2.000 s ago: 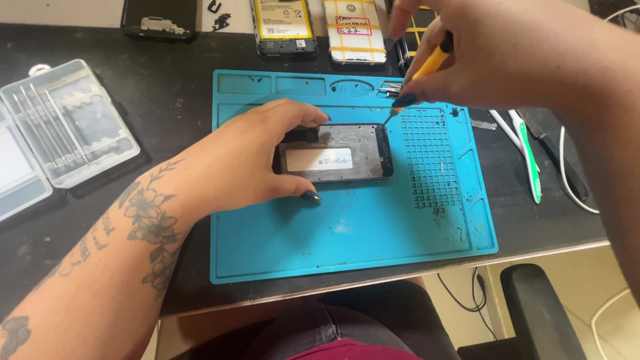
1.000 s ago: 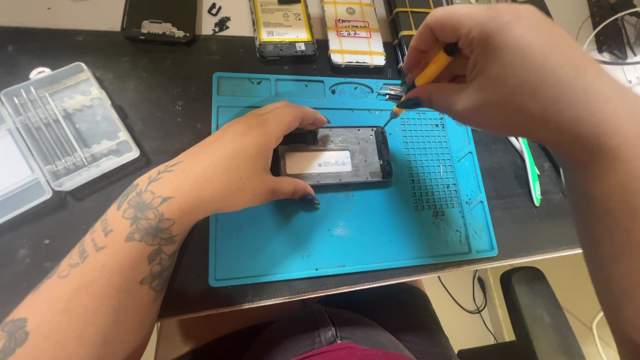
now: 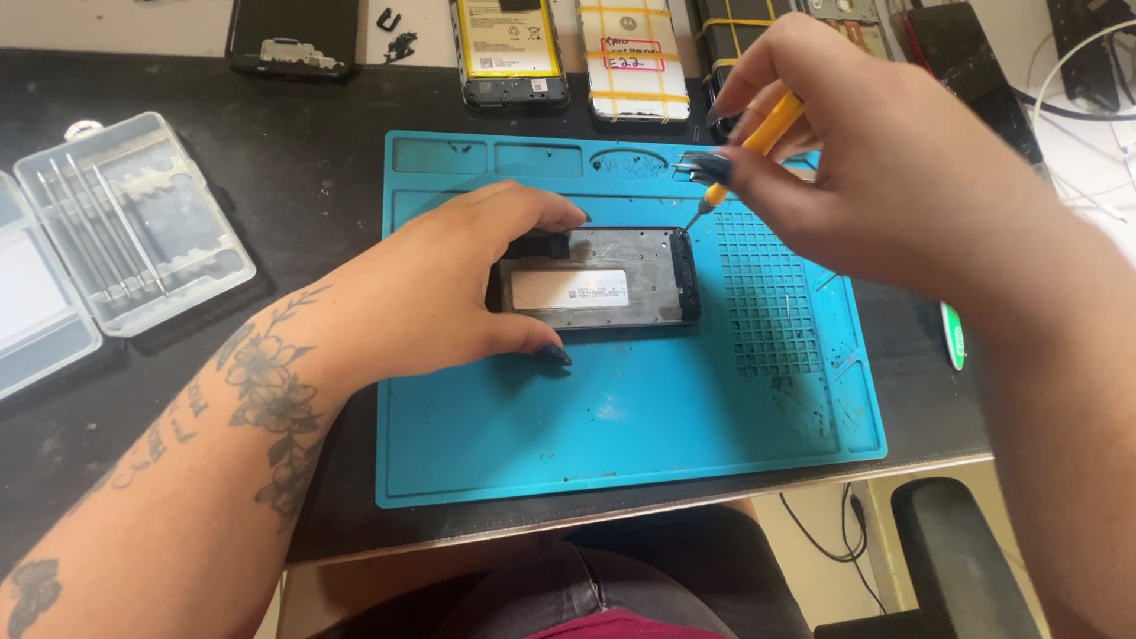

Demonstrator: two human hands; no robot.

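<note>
An opened phone frame (image 3: pixel 652 275) with a bare metal plate and a pale label lies flat on the blue silicone repair mat (image 3: pixel 568 417). My left hand (image 3: pixel 453 275) grips its left end, with fingers over the far edge and thumb at the near edge. In my right hand (image 3: pixel 816 160) is a screwdriver (image 3: pixel 772 126) with a yellow handle, held at a slant. Its tip is at the far right corner of the frame, by the black end strip; whether it touches a screw cannot be told.
An open clear plastic case (image 3: pixel 226 244) with several thin metal tools lies at the left. Beyond the mat are a black phone shell (image 3: pixel 293 31), a phone with exposed battery (image 3: pixel 510 44) and a rubber-banded white phone (image 3: pixel 635 58). A green-and-white tool (image 3: pixel 952 335) is at the right.
My right hand has shifted its fingers around the yellow handle, while the screwdriver's tip stays near the same corner. My left hand and the phone frame have not plainly moved.
</note>
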